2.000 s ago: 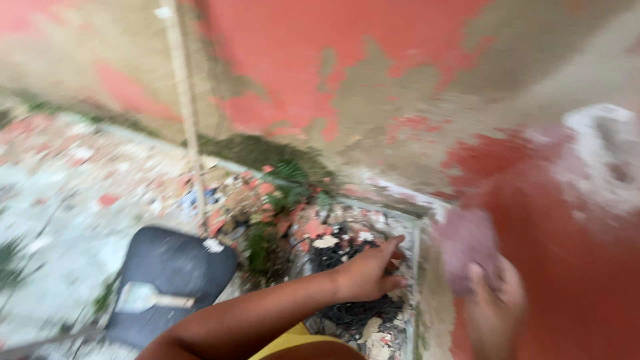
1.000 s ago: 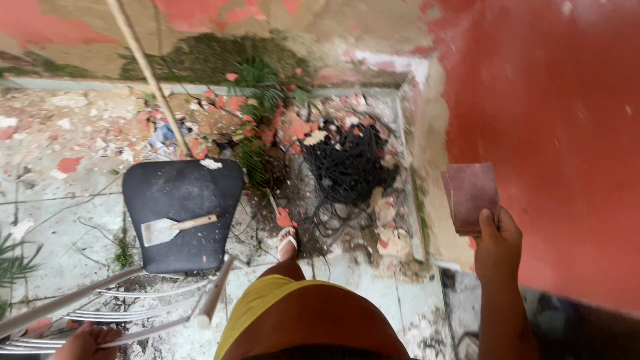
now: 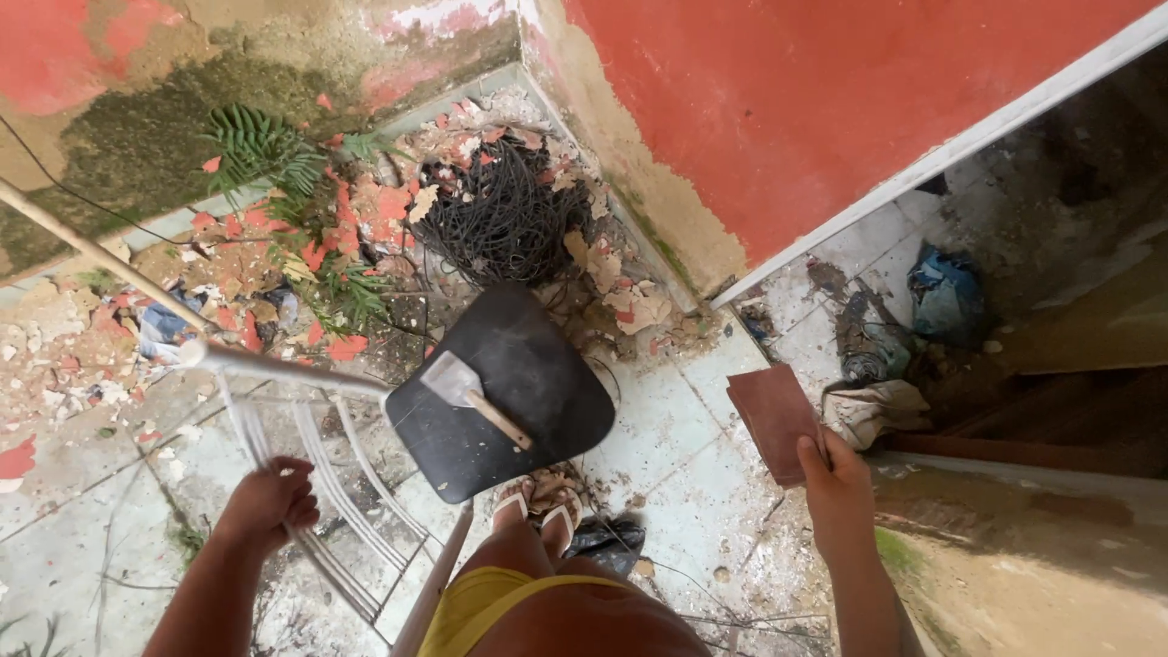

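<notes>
My left hand (image 3: 272, 506) grips a curved white metal bar of a chair's backrest (image 3: 351, 456), at the lower left. The chair's black seat (image 3: 538, 392) lies in front of my legs, and on it rests a scraper with a metal blade and a wooden handle (image 3: 484, 406). At the right, my right hand (image 3: 835, 474) holds a folded sheet of reddish-brown sandpaper (image 3: 776, 422) between thumb and fingers, in the air over the tiled floor.
A heap of black cable (image 3: 502, 214) lies in the corner among paint flakes and ferns (image 3: 260, 155). A wooden pole (image 3: 100, 255) leans at the left. The peeling red wall (image 3: 730, 119) ends at a doorway, with a blue plastic bag (image 3: 946, 292) and a pale cloth (image 3: 876, 411) beyond.
My left hand, earlier stretched over the cable heap, is now on the chair's backrest. The chair has moved from left of the cable to just below it. The view has turned.
</notes>
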